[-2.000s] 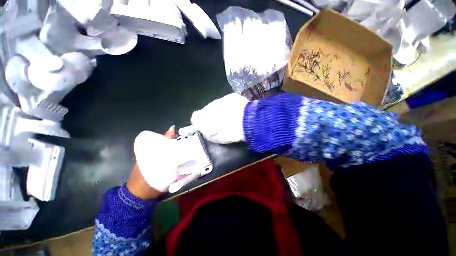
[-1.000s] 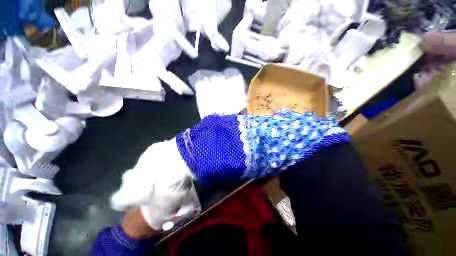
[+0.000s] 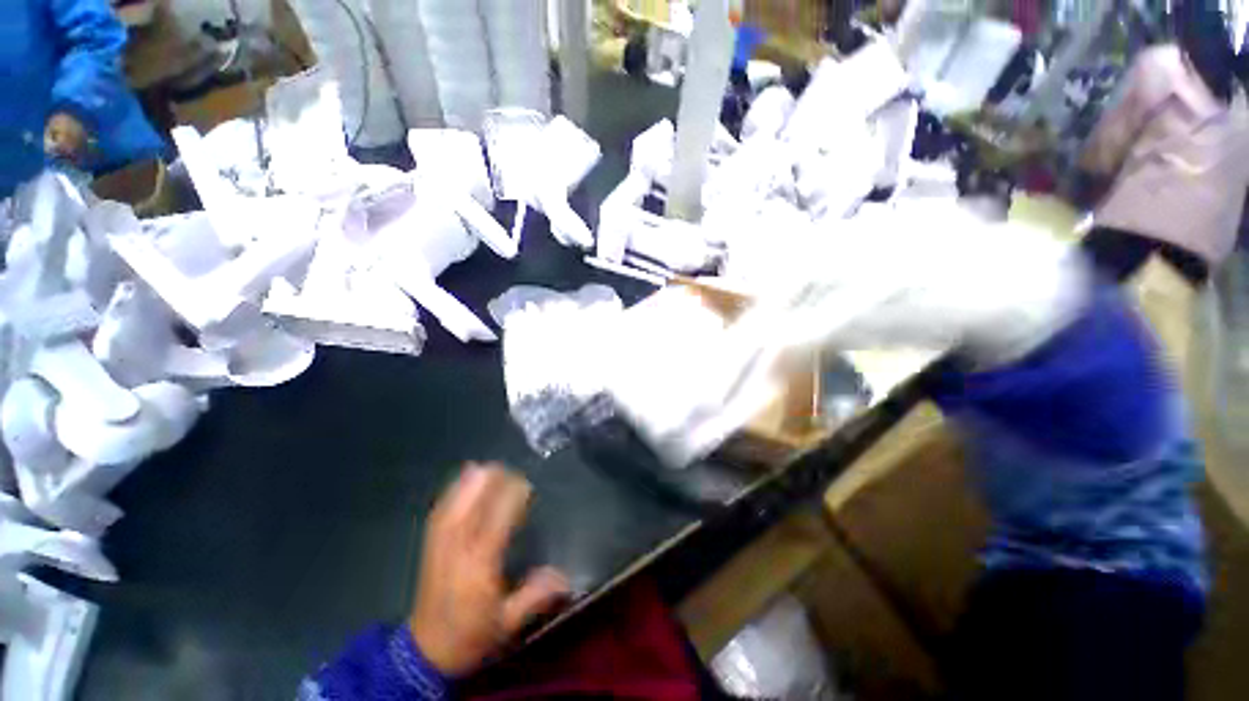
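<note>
My left hand (image 3: 473, 568) is bare, with fingers apart and nothing in it, over the bench's near edge. My right hand (image 3: 1007, 281), in a white glove, is stretched to the right and badly blurred. It holds a large blurred white piece (image 3: 699, 377), apparently a camera housing, which reaches left from the glove. The grip is not clear. The piece covers much of the brown parts box (image 3: 784, 411) and part of the clear antenna bag (image 3: 548, 356) with white sticks.
White housings (image 3: 343, 322) are piled along the left and back, with more white parts (image 3: 849, 137) at back right. Brown cartons (image 3: 904, 507) and a clear bag (image 3: 774, 655) are below the bench edge. A person in blue (image 3: 69, 82) is back left, another in pink (image 3: 1175, 151) at right.
The view has tilted up. My hands, together before, are now apart. My right hand has swung far right with the white piece, and my left hand has let go and opened.
</note>
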